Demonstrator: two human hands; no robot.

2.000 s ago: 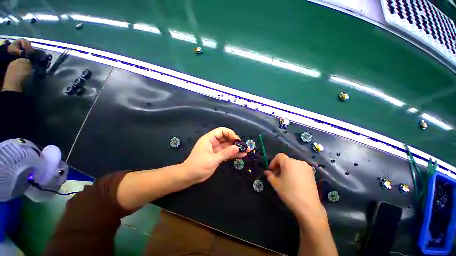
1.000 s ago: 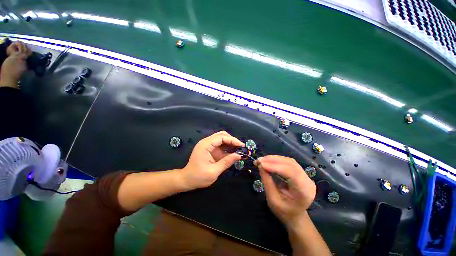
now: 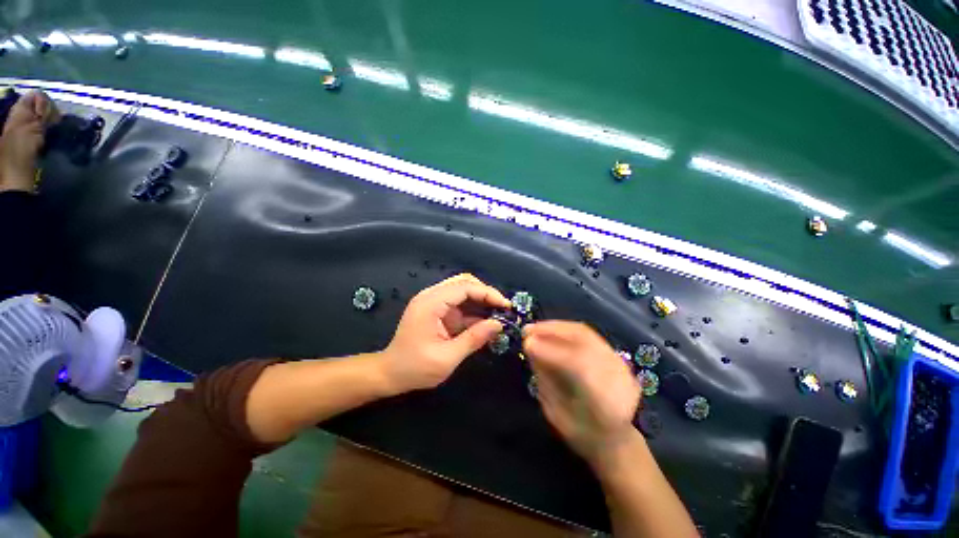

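Note:
My left hand [image 3: 436, 331] holds a small dark round unit [image 3: 507, 318] between thumb and fingertips, above the black mat [image 3: 315, 252]. My right hand [image 3: 580, 384] is blurred; its pinched fingertips meet the unit's right side, and what they hold is too small to tell. Green-silver round units lie around the hands, one [image 3: 523, 302] just beyond the fingertips, one [image 3: 364, 298] to the left, and several to the right, such as one [image 3: 697, 407]. Tiny black bits [image 3: 725, 360] are scattered on the mat.
A green conveyor [image 3: 505, 63] with spaced units runs beyond a white rail [image 3: 400, 177]. A phone-like black rectangle [image 3: 804, 473] and blue bin [image 3: 894, 494] with green strips [image 3: 869, 352] stand right. A fan [image 3: 37, 352] is lower left. Another person's hand [image 3: 23, 131] and dark parts [image 3: 160, 173] are upper left.
My right hand has come left to the unit from beside the green strip, which no longer shows on the mat. Units on the belt have moved left. My left hand has barely moved.

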